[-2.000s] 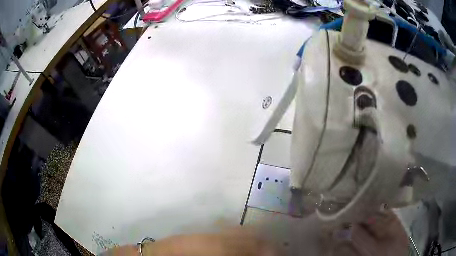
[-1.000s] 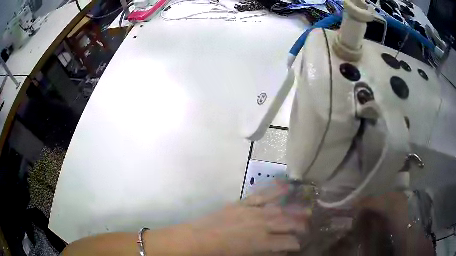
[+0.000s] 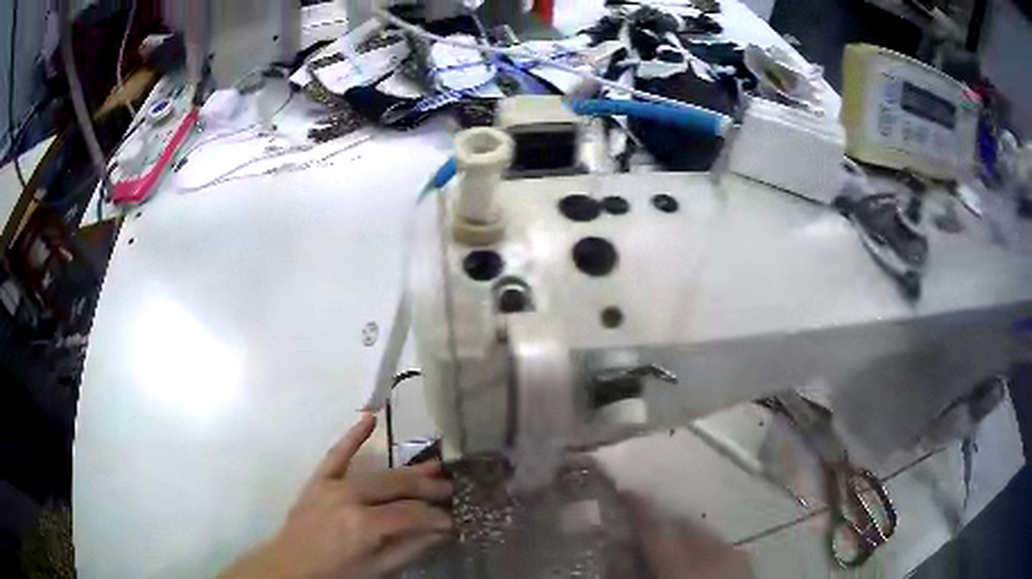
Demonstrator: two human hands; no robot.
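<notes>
A speckled fabric panel (image 3: 489, 515) lies under the front of the cream-white sewing machine head (image 3: 588, 271), at the bottom middle. My left hand (image 3: 360, 515) lies on the table with its fingers apart, its fingertips at the fabric's left edge. The index finger points up towards the lower end of the white lamp paddle (image 3: 394, 345). My right hand (image 3: 685, 549) is blurred and cut off by the bottom edge, right of the fabric; its grip is unclear. The needle and presser foot are hidden.
Fabric shears (image 3: 843, 492) lie right of the machine head, beside a slim metal tool (image 3: 730, 452). A control panel (image 3: 911, 113) stands at the back right. Fabric scraps (image 3: 656, 57) lie behind the machine. A pink tray (image 3: 153, 158) is at the far left.
The view has swung right, bringing the shears and control panel in. My left hand now lies farther left of the needle area with fingers spread. The speckled fabric now shows beneath the head.
</notes>
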